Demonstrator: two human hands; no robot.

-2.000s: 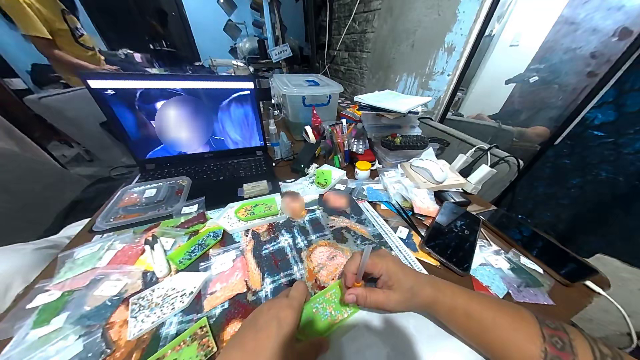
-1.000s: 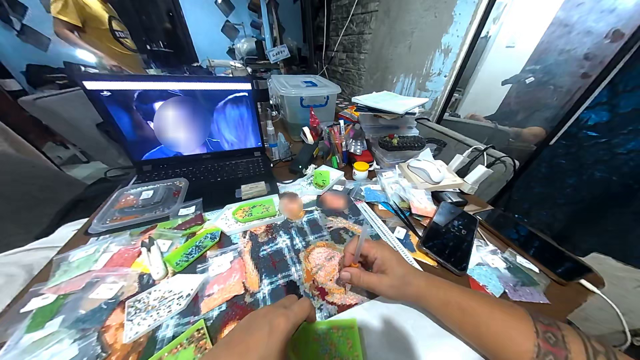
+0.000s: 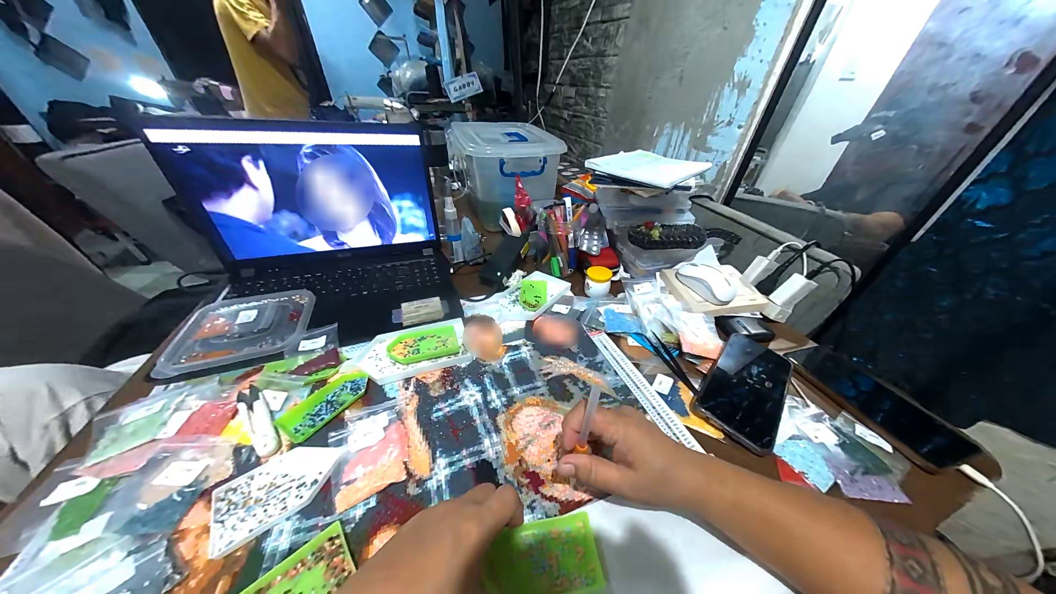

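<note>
A diamond painting canvas [image 3: 470, 412] with a plaid pattern and orange and pink areas lies on the table. My right hand [image 3: 619, 454] grips a clear applicator pen [image 3: 588, 412] with an orange tip, held over the pink and orange patch. At the bottom centre, my left hand [image 3: 454, 536] rests beside a green tray [image 3: 553, 557] of small beads; its fingers are bent, and whether they hold the tray's edge is hidden. White backing paper [image 3: 668, 549] lies under my right forearm.
Bead bags [image 3: 198, 421] and a white bead tray [image 3: 268, 495] lie left. Behind stand a laptop [image 3: 330, 289] and a lidded plastic box [image 3: 503, 165]. Right are a white ruler [image 3: 643, 388], tweezers [image 3: 672, 359] and a phone [image 3: 745, 392]. A person [image 3: 268, 58] stands in the background.
My right hand with the pen has moved from the green tray to the canvas. My left hand, at the tray two seconds ago, now lies at its left side.
</note>
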